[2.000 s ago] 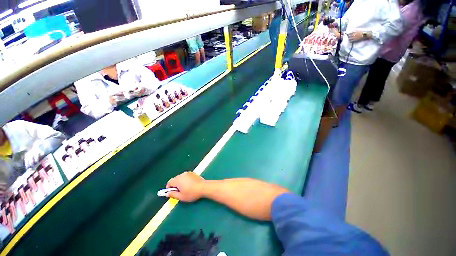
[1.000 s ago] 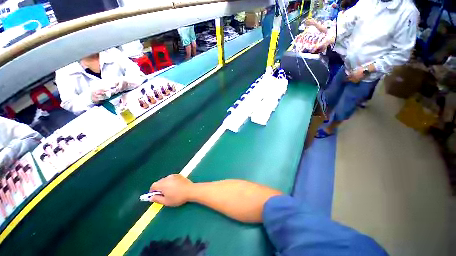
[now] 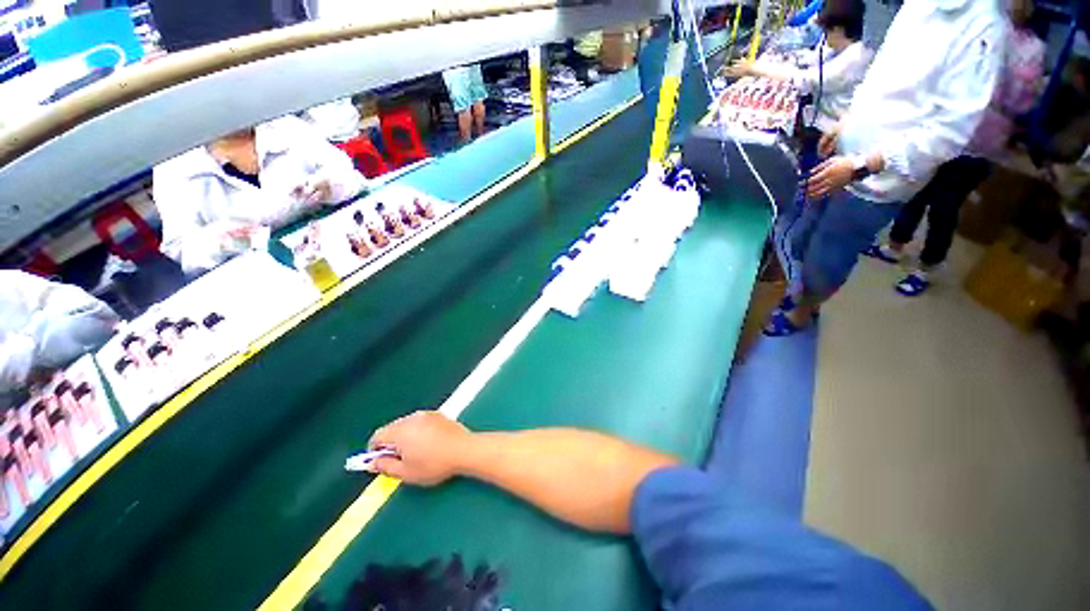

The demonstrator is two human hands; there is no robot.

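Observation:
My right hand (image 3: 418, 448) reaches in from the right over the yellow-white line (image 3: 481, 372) of the green conveyor. Its fingers are closed on a small white piece (image 3: 362, 460) that sticks out to the left of the fingertips. The piece is too small and blurred to tell its exact shape. A loose heap of small black parts (image 3: 424, 587) lies at the bottom edge, nearer to me than the hand. My left hand is not in view.
Rows of white units (image 3: 628, 245) with blue marks stand farther along the conveyor, by a dark roller end (image 3: 743, 164). White boards (image 3: 191, 328) with pink-brown and black parts lie on the opposite bench, where people in pale coats sit. Others stand at right.
The camera view has shifted slightly back and forth. My right hand still holds the white piece by the line. A standing person at the right has moved.

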